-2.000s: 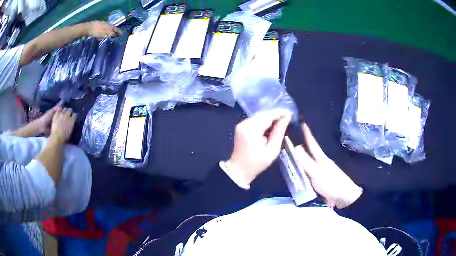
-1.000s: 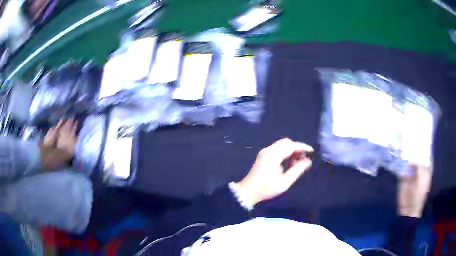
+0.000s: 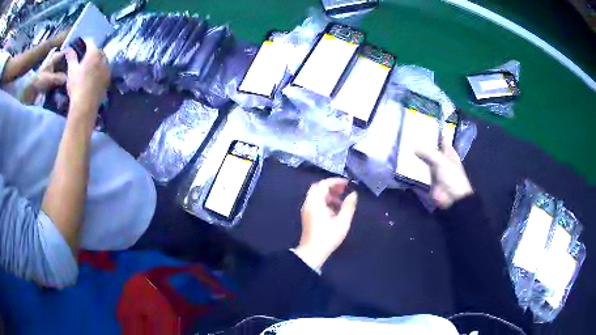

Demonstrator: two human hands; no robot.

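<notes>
My right hand is at the right end of the row, its thumb on the white face of a phone-shaped unit and its fingers at the right edge. The unit has a green end and a yellow strip. My left hand is over the black mat, fingers curled but apart, just below the row; no object shows in it. More white-faced units lie side by side on crinkly clear bags. One unit lies in a clear bag in front, beside a clear bag.
A neighbouring person's hands are at the left, near a tight row of dark bagged units. Bagged units lie on the black mat at the right. A small bagged unit lies on the green belt. A red stool is below.
The view has turned left. My right hand has moved from the bagged units at the right to the row's right end and taken hold of a unit. My left hand is now nearer the row.
</notes>
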